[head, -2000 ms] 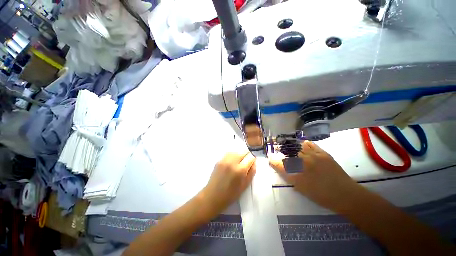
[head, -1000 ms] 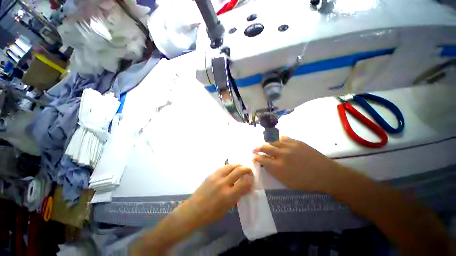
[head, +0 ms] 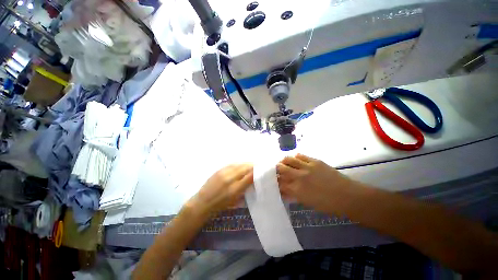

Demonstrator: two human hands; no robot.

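Observation:
A white fabric strip (head: 271, 219) runs from near the needle area toward me, and its end hangs over the table's front edge. My left hand (head: 228, 185) holds its left edge with the fingertips. My right hand (head: 302, 178) holds its right edge, just below the dark block (head: 286, 141). The white sewing machine (head: 338, 38) stands above and behind the strip. The presser foot area is washed out by glare, so whether the strip lies under the foot cannot be told.
Scissors with red and blue handles (head: 397, 127) lie at the right. A tied white bundle (head: 99, 143) and stacked white strips (head: 121, 183) lie at the left. Blue-grey fabric (head: 61, 145) is heaped far left. A measuring tape (head: 218, 222) runs along the front edge.
The view has shifted, so the machine head sits further left. Both hands have come closer to the dark block and now hold opposite edges of the strip, which shows more of its length.

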